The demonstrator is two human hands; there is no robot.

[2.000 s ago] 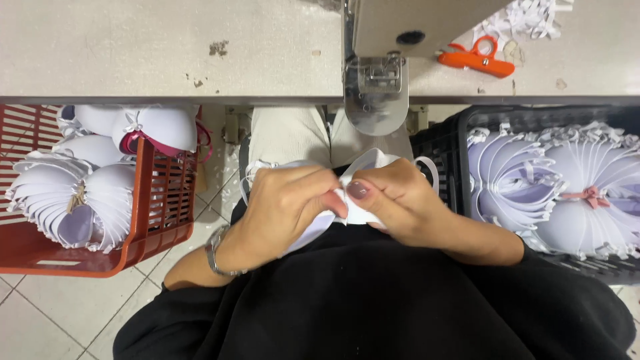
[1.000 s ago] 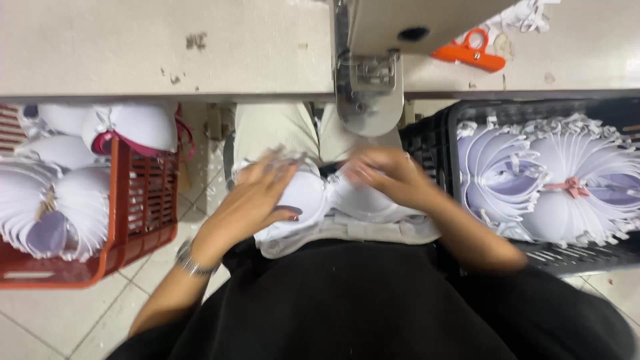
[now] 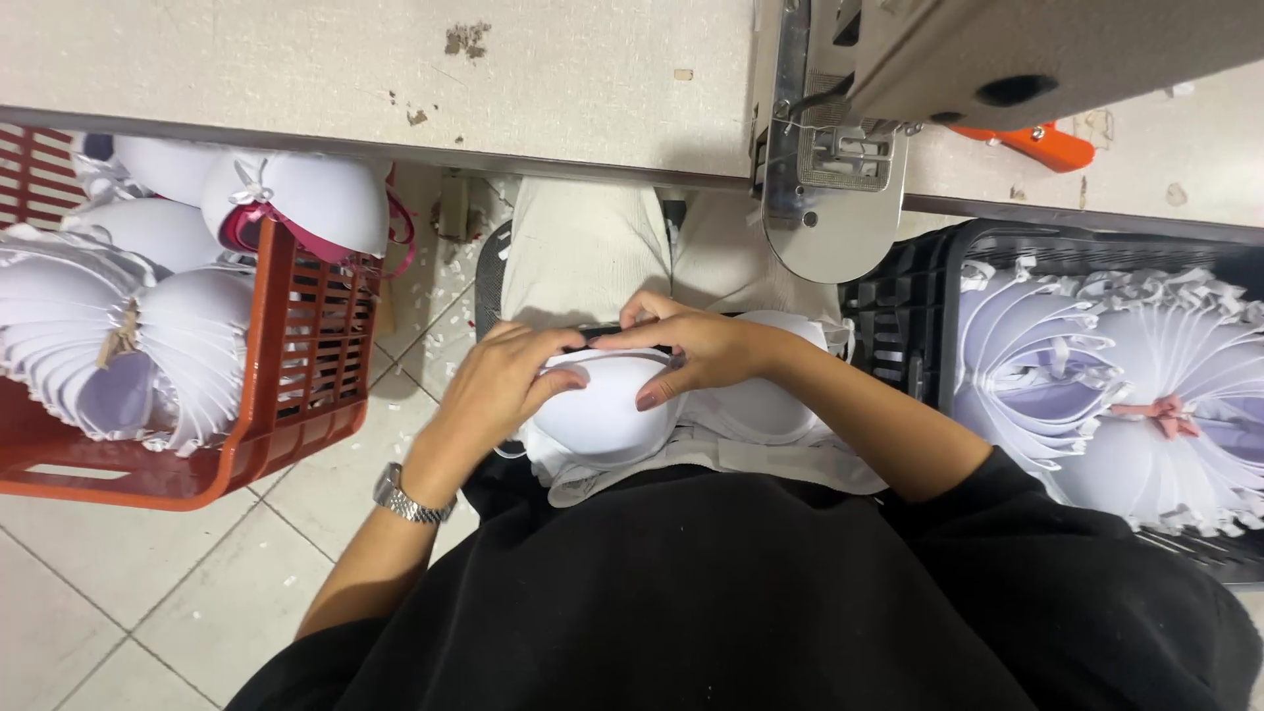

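A white bra (image 3: 607, 410) lies across my lap, its two molded cups facing up and its band toward my black shirt. My left hand (image 3: 513, 380), with a metal watch at the wrist, grips the top edge of the left cup between thumb and fingers. Close beside it, my right hand (image 3: 686, 351) pinches the same edge, its thumb resting on the cup's face. The fingertips of both hands nearly meet. The right cup (image 3: 755, 405) lies partly under my right forearm.
A sewing machine (image 3: 948, 59) stands on the worktable (image 3: 592, 89), with orange thread snips (image 3: 1052, 146) behind its arm. A red plastic basket (image 3: 247, 395) of white bras is at left. A black crate (image 3: 956, 296) at right holds tied bundles of bras. Scraps litter the tiled floor (image 3: 207, 583).
Two seconds ago both hands were bunched together on white fabric; a second ago they were apart over the spread bra. Now they have come together on its left cup. The view has shifted somewhat.
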